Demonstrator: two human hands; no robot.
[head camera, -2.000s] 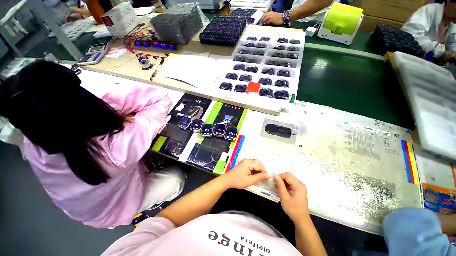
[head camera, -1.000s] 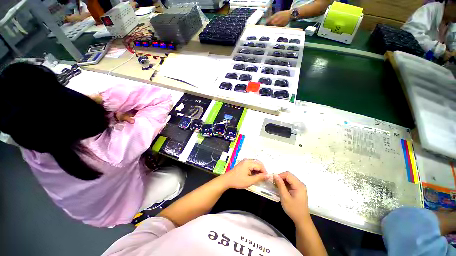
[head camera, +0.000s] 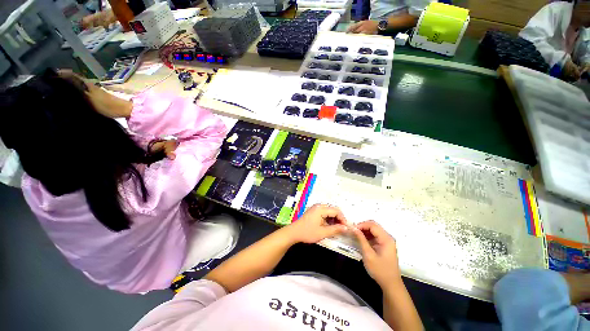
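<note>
My left hand (head camera: 319, 224) and my right hand (head camera: 376, 244) meet at their fingertips over the front edge of the speckled silver-white board (head camera: 420, 200). A tiny pale piece seems pinched between the fingertips, too small to make out. A dark oval part (head camera: 360, 168) lies in a clear tray or bag at the board's upper left. Several dark watch heads (head camera: 283, 168) stand in a row on the black-and-green printed mat (head camera: 262, 197) to the left.
A white blister tray (head camera: 354, 84) with dark watches and a red square stands beyond the board. A person in pink (head camera: 168, 149) sits close at left. A blue sleeve (head camera: 534, 294) is at lower right. Pale trays (head camera: 556, 129) lean at right; a yellow-topped box (head camera: 442, 24) stands behind.
The person in pink has raised an arm to the head. The far person's hand with a wristwatch has shifted a little. My hands have barely moved.
</note>
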